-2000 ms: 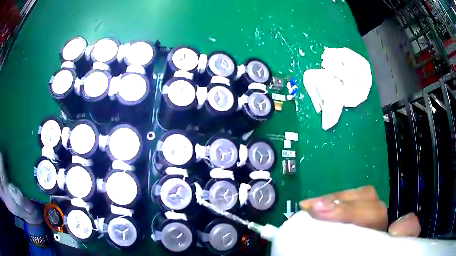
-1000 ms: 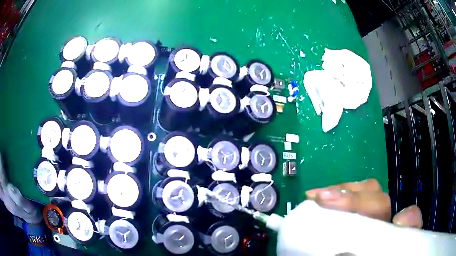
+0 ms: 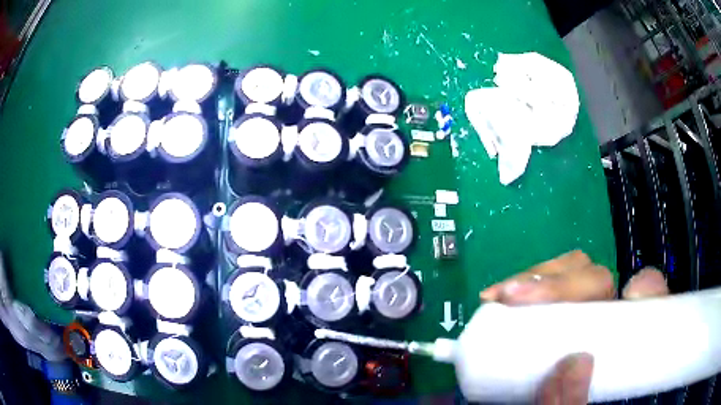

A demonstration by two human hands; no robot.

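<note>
My right hand (image 3: 553,281) is bare and grips the white glue bottle (image 3: 632,344) at the lower right. Its thin nozzle (image 3: 379,342) points left; the tip lies just above the lower right capacitor (image 3: 335,365) of the bottom row. Black capacitors with round pale tops stand in rows on the circuit board (image 3: 219,209). White adhesive (image 3: 327,262) bridges many of them. My left hand (image 3: 32,331), in a pale glove, is at the lower left edge, partly cut off, beside the orange coil (image 3: 77,345); its fingers are hidden or unclear.
A crumpled white rag (image 3: 537,99) lies on the green bench (image 3: 340,32) right of the board, near scattered white smears. Small blue components (image 3: 443,120) sit at the board's right edge. Black slotted racks (image 3: 664,206) stand at the right.
The nozzle tip has moved down from between the two right-hand capacitors of the row above to the bottom row. The board and rag appear shifted slightly left and up in view.
</note>
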